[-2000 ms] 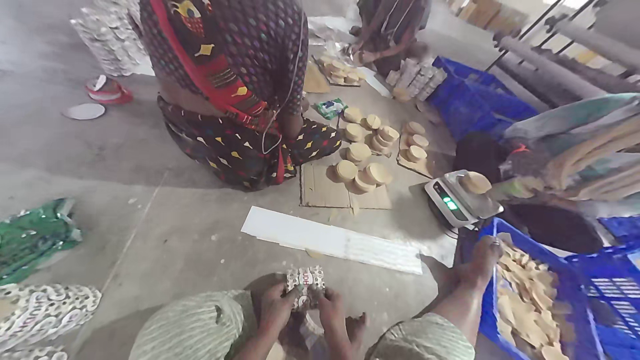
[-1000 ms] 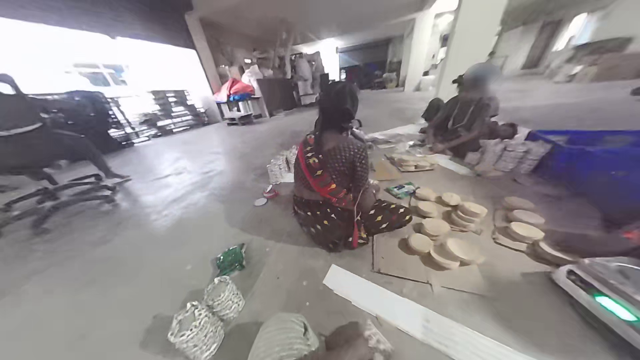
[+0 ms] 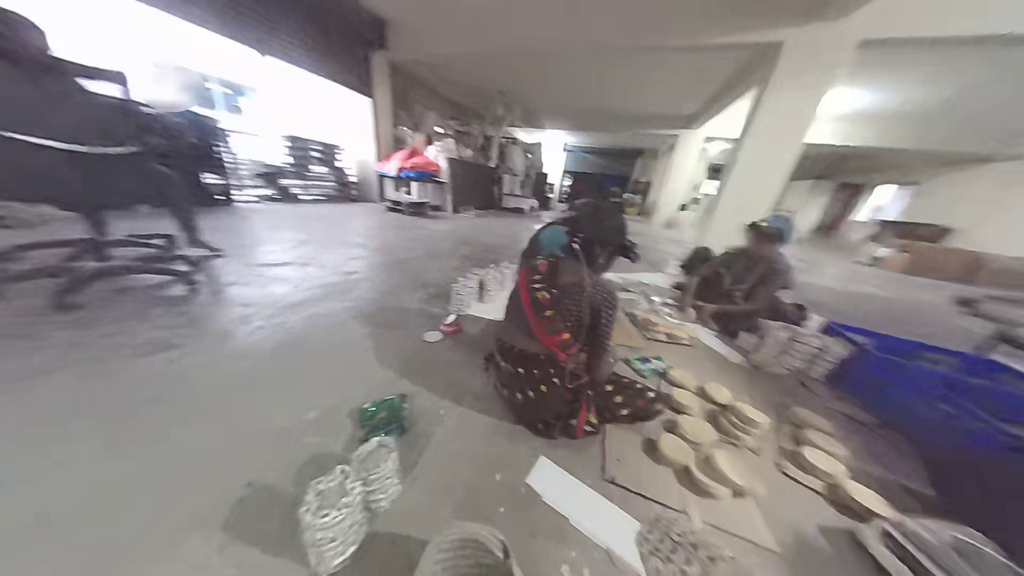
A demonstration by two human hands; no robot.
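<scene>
Neither my left hand nor my right hand shows in the head view. My knee in striped cloth [image 3: 468, 550] rises at the bottom edge. Right of it, a blurred speckled grey shape [image 3: 680, 546] touches the end of a white strip [image 3: 588, 514]; what it is I cannot tell. Pale round discs [image 3: 696, 432] stand in stacks on a cardboard sheet [image 3: 632, 468], with further stacks [image 3: 820, 464] to the right. Two patterned white bundles [image 3: 334, 516] [image 3: 376, 472] lie at the lower left beside a green packet [image 3: 382, 416]. A blurred weighing scale [image 3: 936, 548] is at the lower right.
One person [image 3: 560, 344] sits on the floor ahead, another [image 3: 748, 280] farther back. Blue crates [image 3: 936, 388] stand at the right. A wheeled chair [image 3: 96, 176] is at the left, a pillar [image 3: 768, 144] behind. A red container [image 3: 450, 326] lies near the first person.
The view has swung up and left. My hands, seen low in the middle with a patterned white piece two seconds ago, have left the view. The nearer person's head is now bent forward.
</scene>
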